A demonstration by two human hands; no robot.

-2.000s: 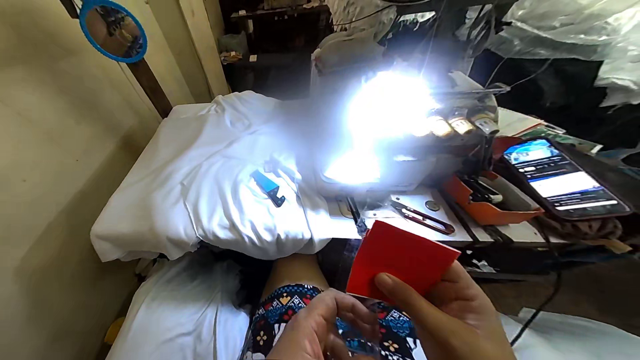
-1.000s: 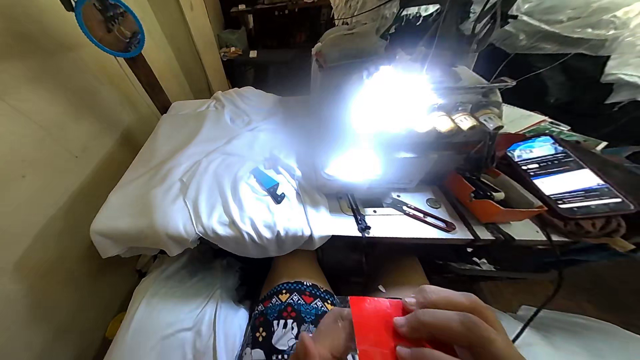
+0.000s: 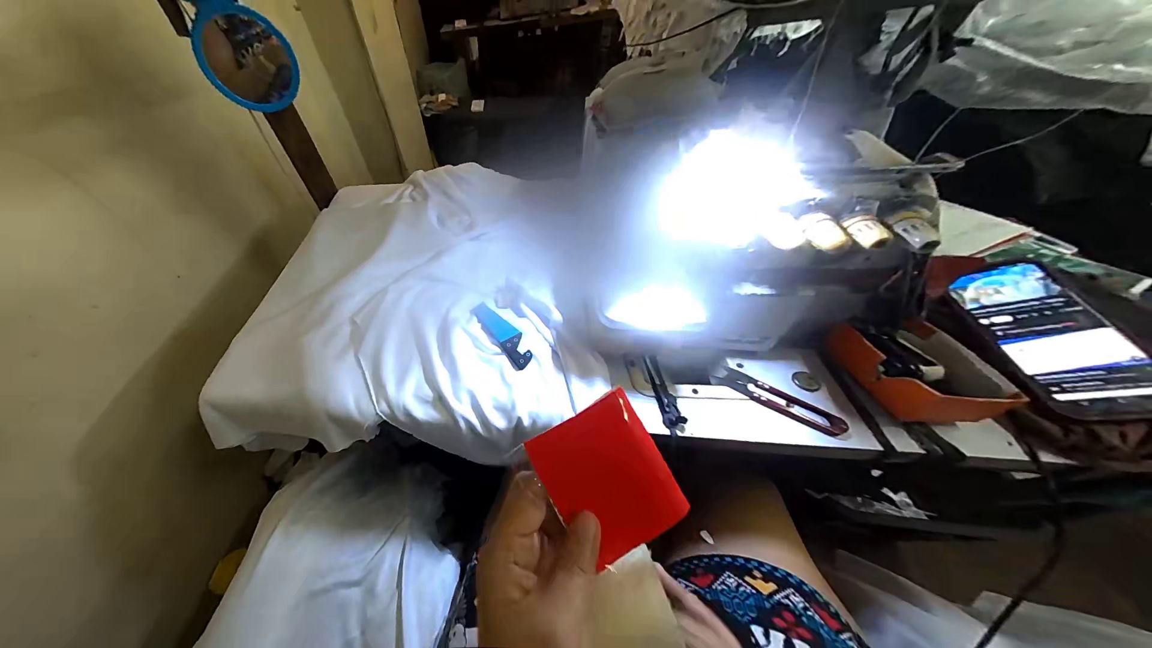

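My left hand [image 3: 540,562] pinches a red square sheet or packet [image 3: 607,477] between thumb and fingers, raised at the lower middle. Its surface is glossy, with a clear film edge at the left. Beneath its lower corner is a beige piece [image 3: 634,603], paper or card, cut off by the frame's bottom. Fingers of my right hand [image 3: 697,616] show just behind and right of the beige piece; most of that hand is hidden, and its grip cannot be made out. Past the red piece, thread snips [image 3: 783,402] lie on the sewing machine bed [image 3: 720,423].
A glaring lamp whitens the sewing machine [image 3: 765,315]. White cloth [image 3: 405,360] covers the left side, with a blue and black tool [image 3: 502,335] on it. At right are an orange open box [image 3: 909,400] and a lit phone [image 3: 1057,337]. A blue-framed mirror [image 3: 246,56] hangs upper left.
The red piece was in my right hand; now my left hand holds it, higher and further left than a second ago. The beige piece has come into sight. My right hand is lower and mostly hidden.
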